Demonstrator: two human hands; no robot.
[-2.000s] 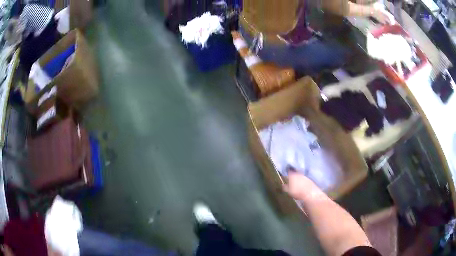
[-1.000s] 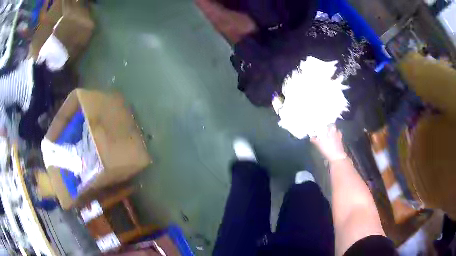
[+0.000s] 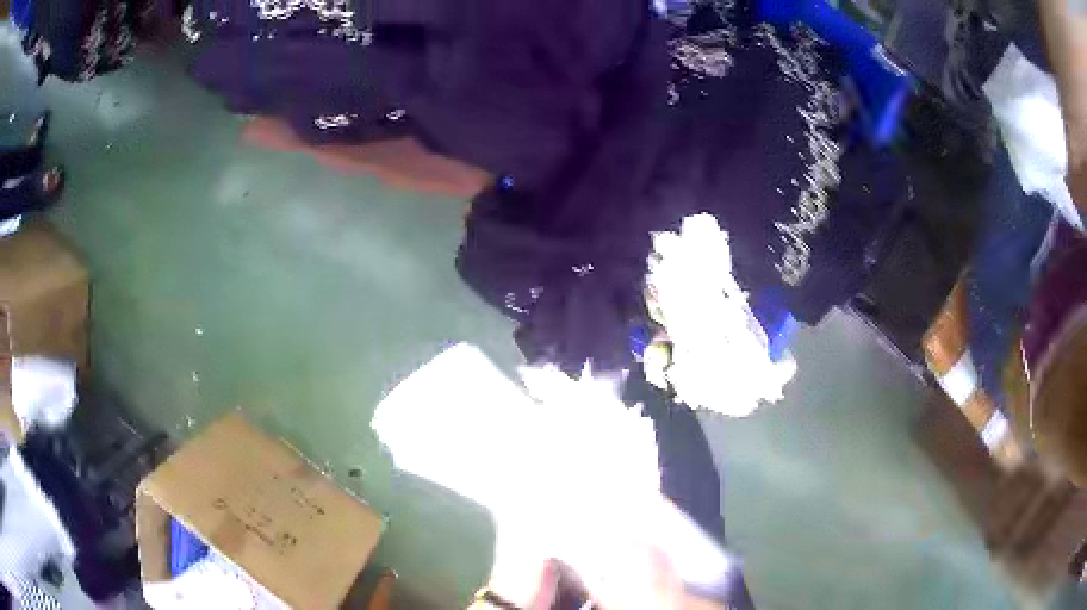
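Observation:
A large overexposed white bundle (image 3: 584, 459) fills the lower middle of the view. It has a smooth, flatter part at its left and a ragged edge at its top. My left hand (image 3: 530, 586) is at its lower edge, with a yellowish band at the wrist. My right hand (image 3: 656, 584) is at its lower right. Both hands are washed out and cut off by the bottom edge; their fingers are largely hidden, but they hold the bundle. A second ragged white bundle (image 3: 715, 340) lies beyond, against the dark garments (image 3: 548, 131).
The dark heap spans the top, with a reddish-brown flat edge (image 3: 381, 161) below it and a blue crate edge (image 3: 882, 101) at upper right. A cardboard box (image 3: 262, 512) stands on the green floor at lower left. A person's arm and clothing show at the right edge.
The view has swung toward the dark heap. One second ago my right hand was at a ragged white bundle; now both hands are at a larger white bundle close to me.

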